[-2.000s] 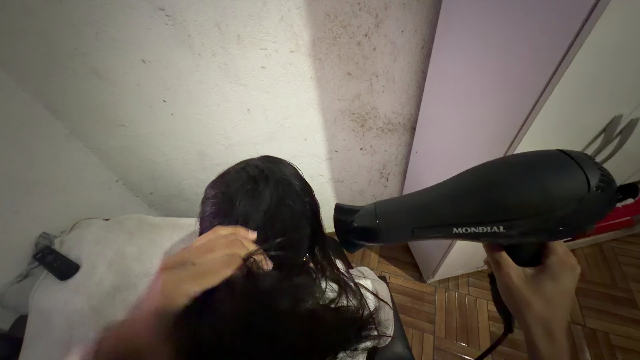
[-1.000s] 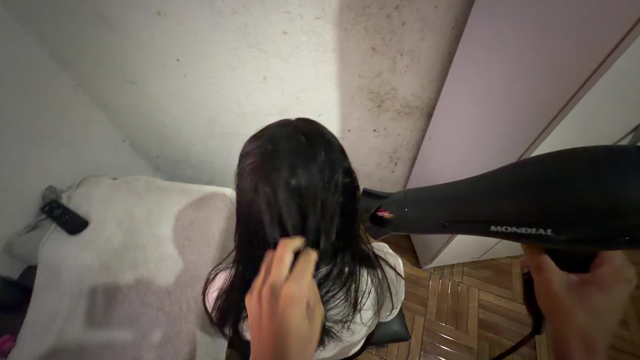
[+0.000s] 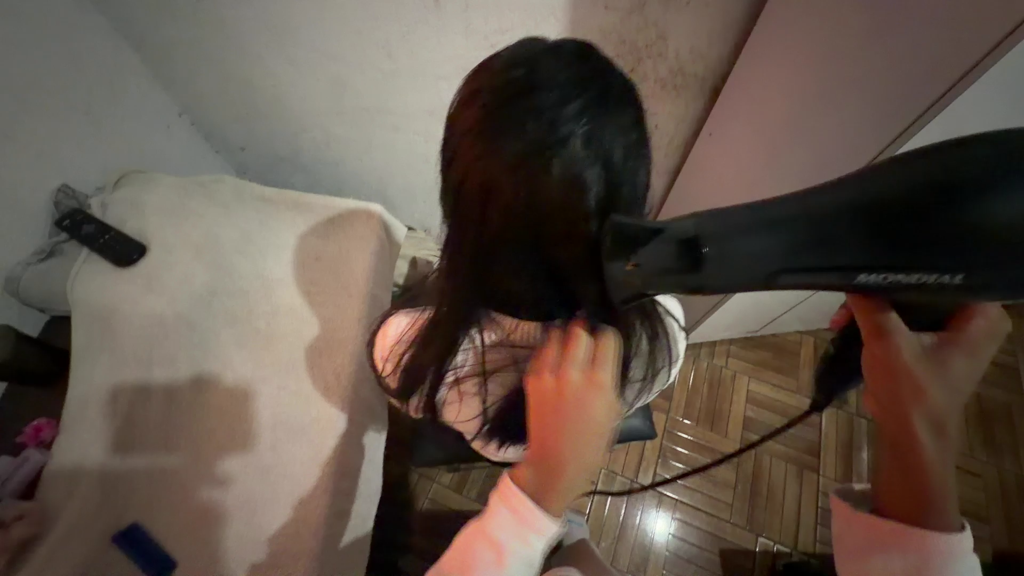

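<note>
A person with long dark hair (image 3: 544,176) and a light top sits facing away from me, on a dark seat (image 3: 636,426). My left hand (image 3: 572,384) is at the lower hair behind the neck, its fingers curled around a lock, slightly blurred. My right hand (image 3: 920,368) grips the handle of a black Mondial hair dryer (image 3: 800,232). The dryer's nozzle points left, close beside or against the right side of the hair. Its black cord (image 3: 728,458) hangs down from the handle and runs off to the left.
At the left stands a surface covered with a light cloth (image 3: 240,320), bearing a black remote control (image 3: 102,238) and a small blue object (image 3: 144,549). A wall (image 3: 320,96) rises behind the person. A pale cabinet (image 3: 800,120) stands at the right, above a wooden parquet floor (image 3: 744,400).
My left hand has moved from the middle of the back hair down to the ends near the neck. The dryer's nozzle is now closer to the hair. The view has shifted.
</note>
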